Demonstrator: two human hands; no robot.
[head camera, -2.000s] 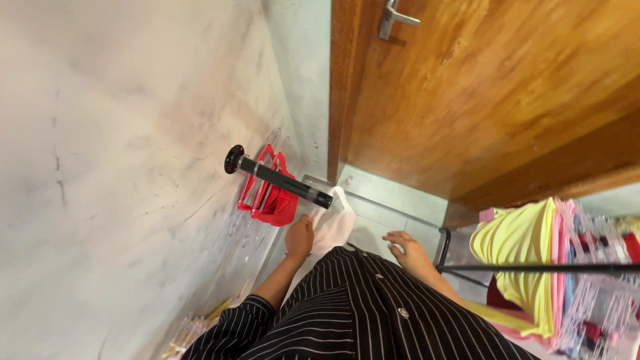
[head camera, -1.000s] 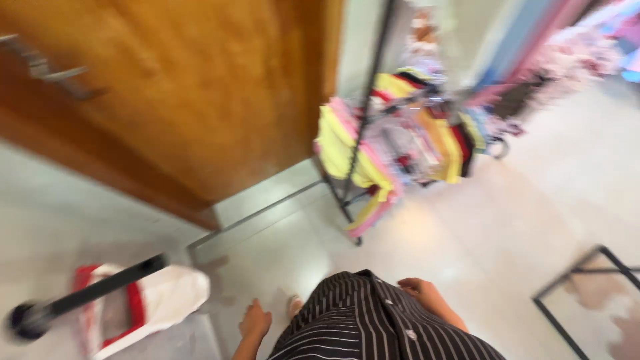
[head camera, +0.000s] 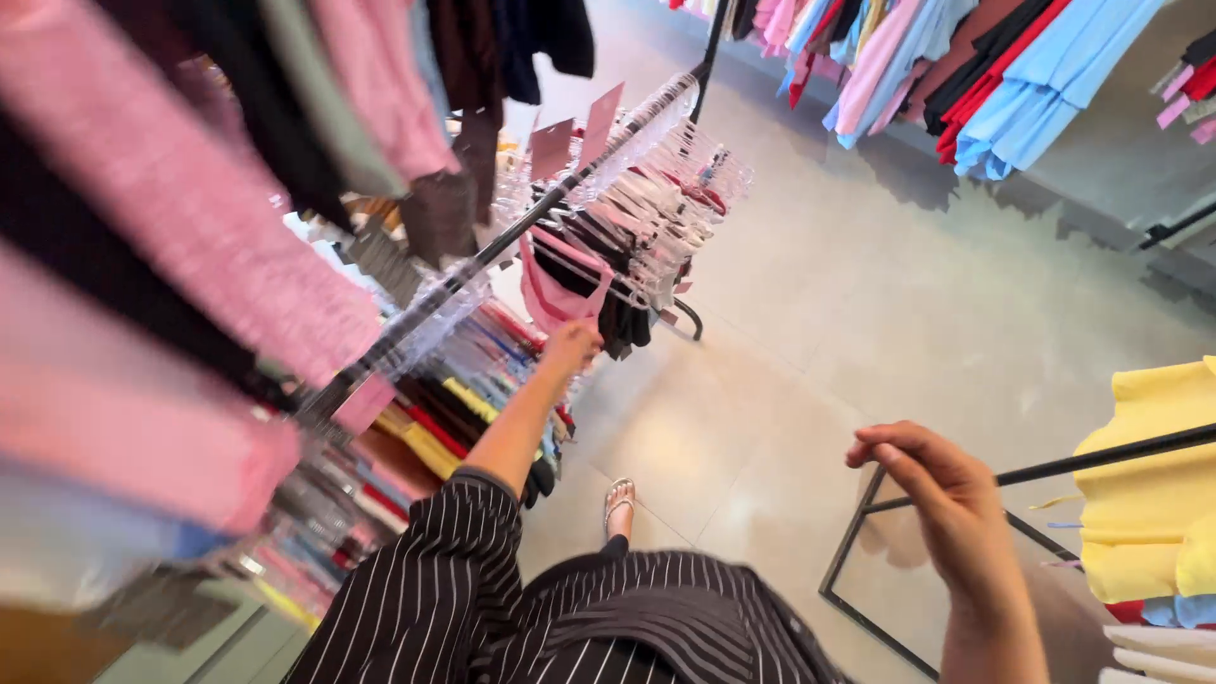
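My left hand (head camera: 572, 350) reaches out to the lower edge of a pink garment (head camera: 556, 290) hanging on the black rail; whether its fingers grip the cloth cannot be told. Beside that garment, dark clothes and many clear plastic hangers (head camera: 670, 190) crowd the rack. My right hand (head camera: 917, 465) is raised over the floor at the right, its fingers bent and close together, with no object visible in it. It is near the black metal bar (head camera: 1092, 465) of another rack.
Blurred pink and black garments (head camera: 237, 190) hang close at the left. Light blue clothes (head camera: 1054, 76) hang at the upper right. Yellow garments (head camera: 1140, 494) are on the right rack. A black floor frame (head camera: 845, 560) stands below my right hand.
The view has swung from the wooden door and wall to the clothes racks. My left hand, earlier low near my body, now extends to the pink garment; my right hand is raised.
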